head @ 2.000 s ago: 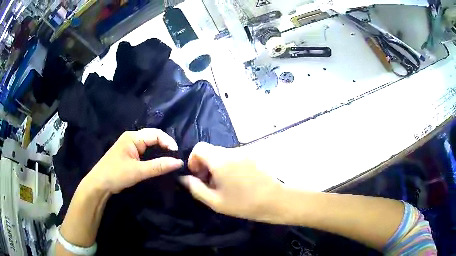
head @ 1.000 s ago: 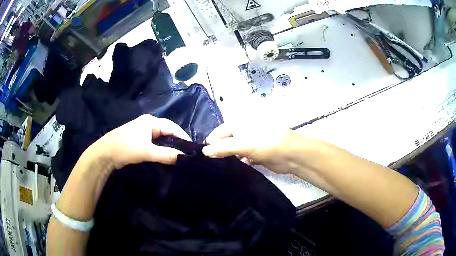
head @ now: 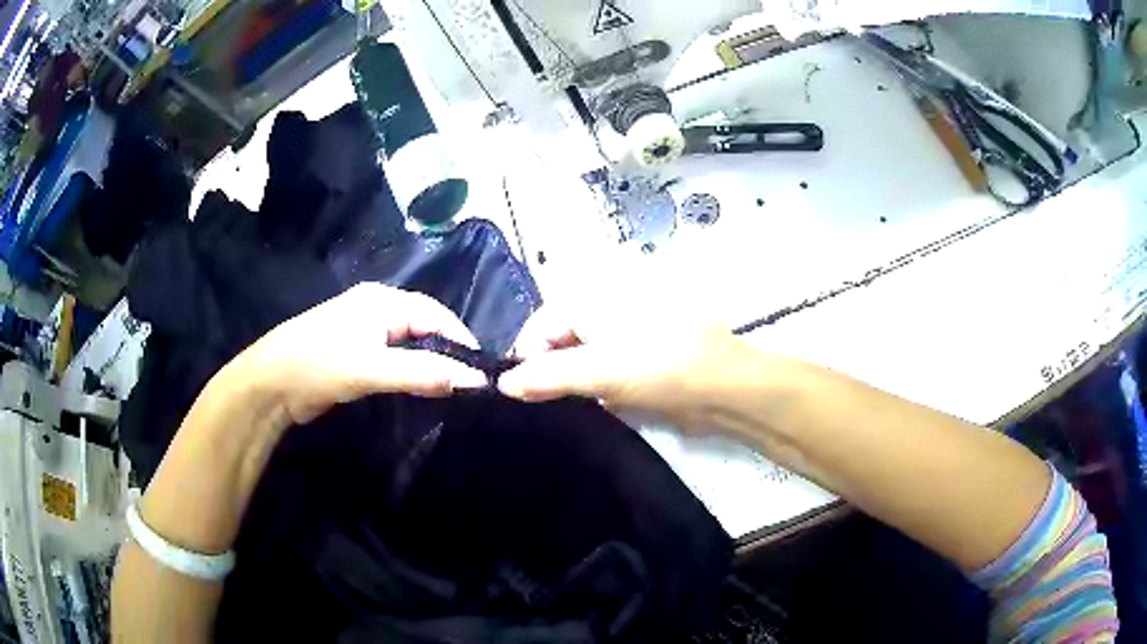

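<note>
A large black garment piece [head: 503,503] lies over the machine bed and table at the left and hangs toward the lap. My left hand [head: 359,352] pinches its edge between thumb and fingers. My right hand [head: 616,359] pinches the same edge just to the right, and the fingertips of both hands almost meet. A narrow dark fold shows between them. A smoother, shiny navy fabric [head: 497,283] lies just beyond my hands. The fingers partly hide the held edge.
The sewing machine head with a warning mark [head: 611,16] and thread tension dial [head: 655,140] is ahead. Black thread snips [head: 767,136] lie on the bed. Scissors [head: 1013,145] and a brown-handled tool [head: 952,141] lie at upper right. A dark green lamp [head: 396,101] stands upper left.
Since two seconds ago, my right hand has turned and now pinches the cloth edge beside my left hand. The cloth has spread right across the table's front edge. The view has shifted slightly.
</note>
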